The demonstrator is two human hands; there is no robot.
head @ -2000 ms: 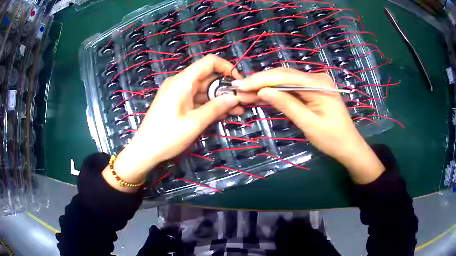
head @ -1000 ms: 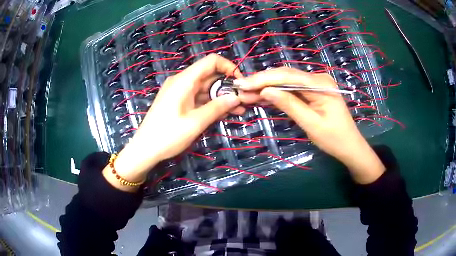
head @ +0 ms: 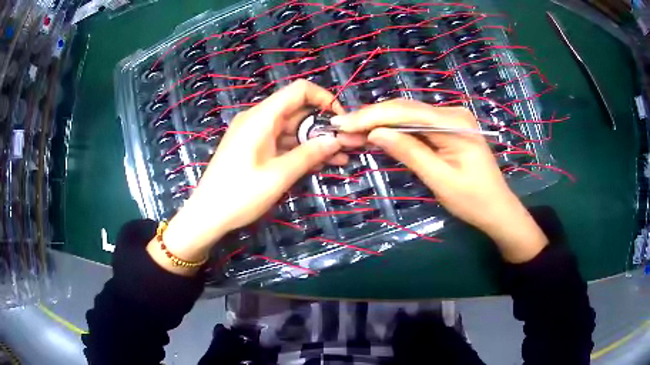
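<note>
My left hand [head: 253, 153] holds a round black speaker unit [head: 308, 128] with a silvery-white ring between thumb and fingers. A red lead wire [head: 356, 70] rises from the unit. My right hand [head: 435, 146] holds slim silver tweezers [head: 456, 129], with their near end at the unit and the other end pointing right. The fingers partly hide the unit and the tweezer tips. Both hands are over a large clear blister tray [head: 133, 167], whose rows hold many black units with red wires trailing right.
The tray lies tilted on a green mat [head: 93, 207]. A thin dark stick [head: 583, 68] lies at the right of the mat. A white corner mark [head: 107, 240] is left of the tray. Clear stacked trays [head: 20, 157] stand at the far left.
Almost nothing moves. Both hands stay in place, and the unit and tweezers shift only very slightly.
</note>
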